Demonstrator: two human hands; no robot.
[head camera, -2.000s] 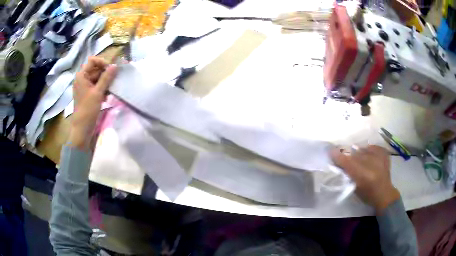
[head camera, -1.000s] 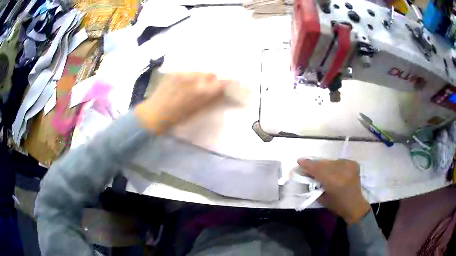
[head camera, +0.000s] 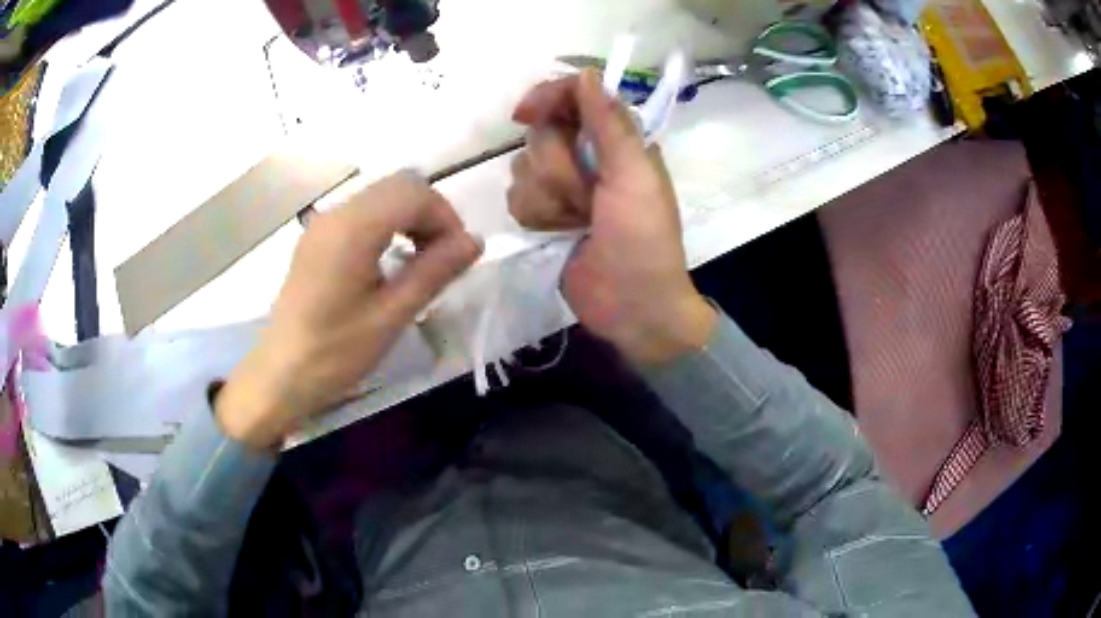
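My right hand (head camera: 616, 217) is raised over the near table edge, fingers curled around white tape pieces (head camera: 662, 103) that stick out above it. More narrow white strips (head camera: 489, 338) hang between the hands near the table edge. My left hand (head camera: 350, 302) is left of it, thumb and fingertips close together; a white bit shows by its fingers, but whether it grips a tape is unclear. A beige band piece (head camera: 217, 242) lies on the table beyond my left hand. Pale bluish-white bands (head camera: 145, 380) lie at left, partly under my left hand and forearm.
The sewing machine's red head cover (head camera: 320, 18) is at the top, cut off. Snips (head camera: 628, 79) lie behind my right hand. Green-handled scissors (head camera: 815, 91), a speckled bundle (head camera: 887, 60) and a yellow item (head camera: 976, 60) are at upper right. Red-and-white checked cloth (head camera: 1014, 326) lies on a pink surface.
The view has swung right. My left hand has come from over the bands to beside my right hand. My right hand, still with tapes, is raised. The beige band now lies uncovered.
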